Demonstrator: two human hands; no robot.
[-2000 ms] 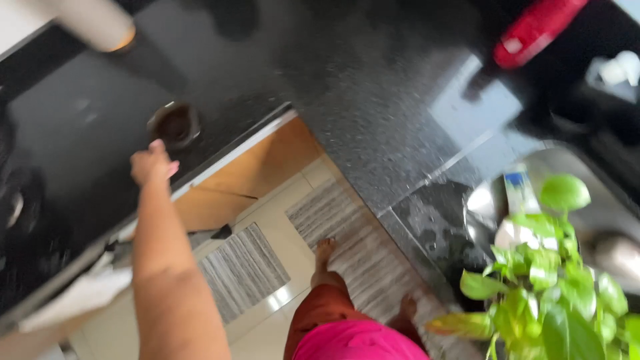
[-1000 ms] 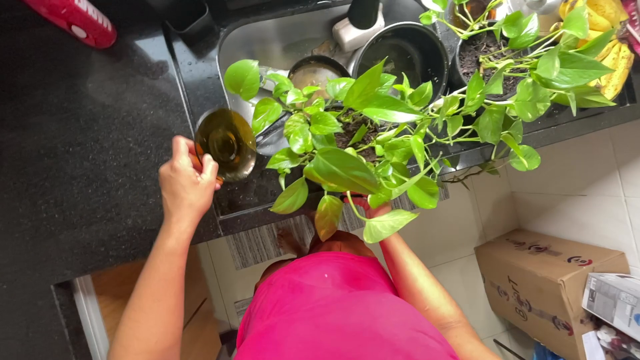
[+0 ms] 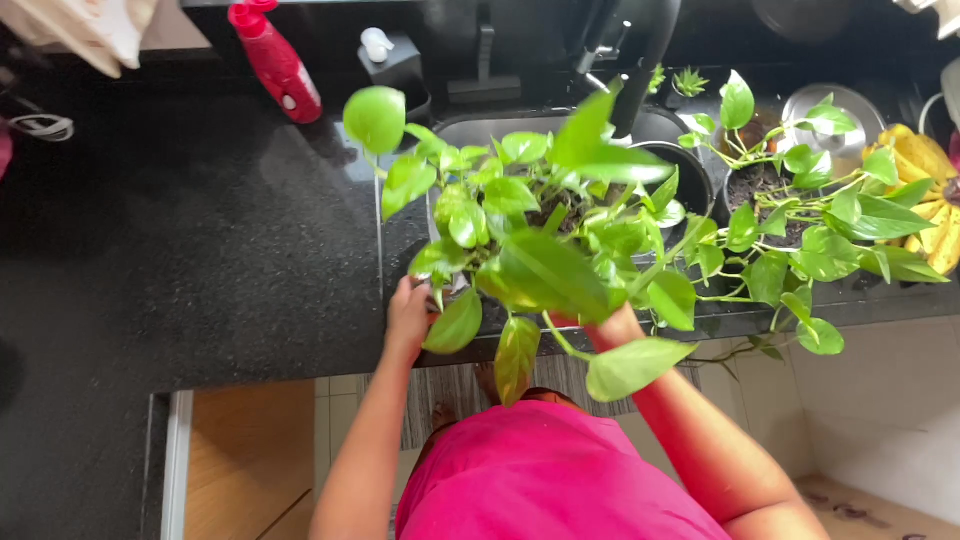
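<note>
A leafy pothos plant (image 3: 555, 277) with dark soil stands between my hands at the front of the sink, its leaves spread over the basin and the counter edge. My left hand (image 3: 409, 311) is at the lower left of the plant, its fingers partly behind leaves. My right hand (image 3: 616, 326) reaches under the leaves on the other side, beside a reddish rim, its fingers mostly hidden. The foliage hides most of the pot, so the grip of either hand is unclear. A second potted pothos (image 3: 769, 202) stands to the right.
A black pot (image 3: 686, 176) sits in the sink (image 3: 502, 127) under a black faucet (image 3: 649, 60). Left of the sink are a red bottle (image 3: 281, 71) and a dark soap dispenser (image 3: 397, 64). Bananas (image 3: 922, 187) lie at the right. An open drawer or cabinet (image 3: 247, 457) is below the counter.
My left hand, which held an amber glass dish beside the sink a second ago, is now at the plant's left side. The view has shifted.
</note>
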